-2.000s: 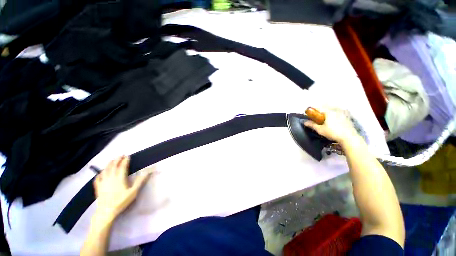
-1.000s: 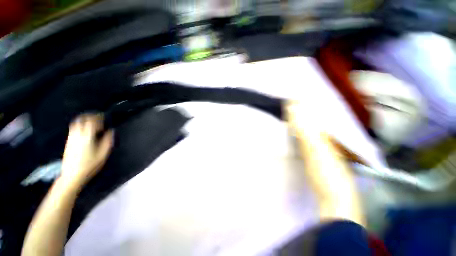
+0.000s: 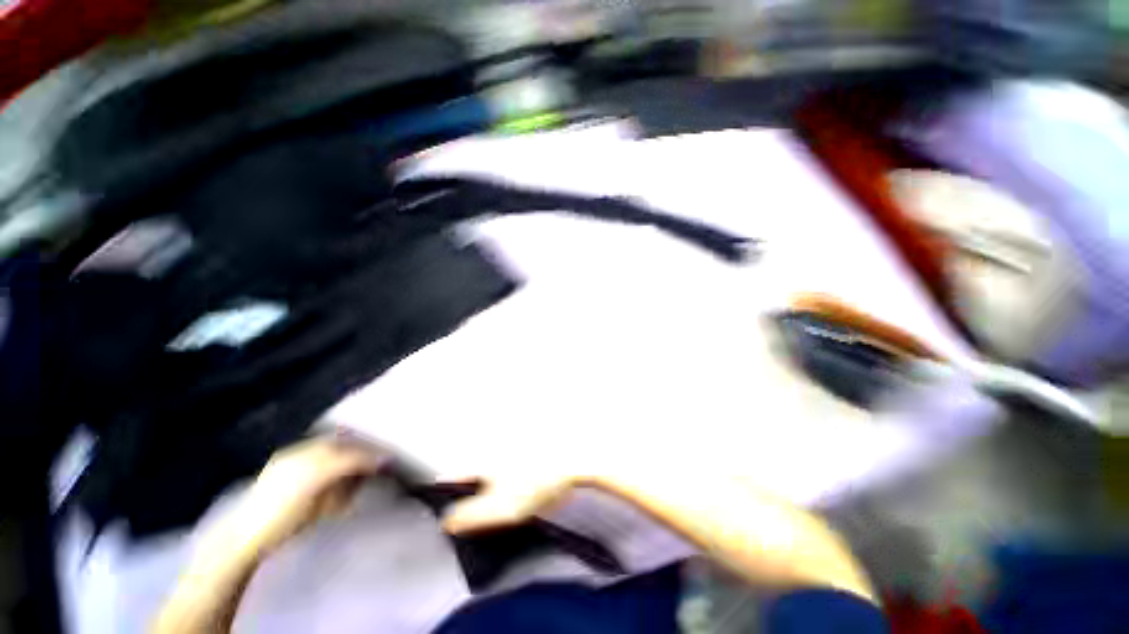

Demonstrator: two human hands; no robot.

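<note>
The frame is blurred. My left hand (image 3: 324, 477) and my right hand (image 3: 501, 505) are close together at the table's front edge, with a dark fabric strip (image 3: 514, 552) held between them; part of it hangs toward my body. The steam iron (image 3: 854, 353), with an orange-brown handle, stands untouched at the right of the table. Black strips (image 3: 607, 208) lie in a long line at the back. The heap of black fabric (image 3: 409, 303) covers the left of the table.
The table cover (image 3: 619, 359) is pale lilac-white. The pale hose (image 3: 1046, 394) trails right from the iron. A red-brown edge (image 3: 891, 211) runs along the right side, with white and lilac cloth (image 3: 1046, 211) beyond it. A long dark padded form (image 3: 272, 105) is behind the heap.
My right hand has let go of the iron and, after reaching to the back strips, come to the front edge. My left hand has moved from the heap to the front and holds the dark strip.
</note>
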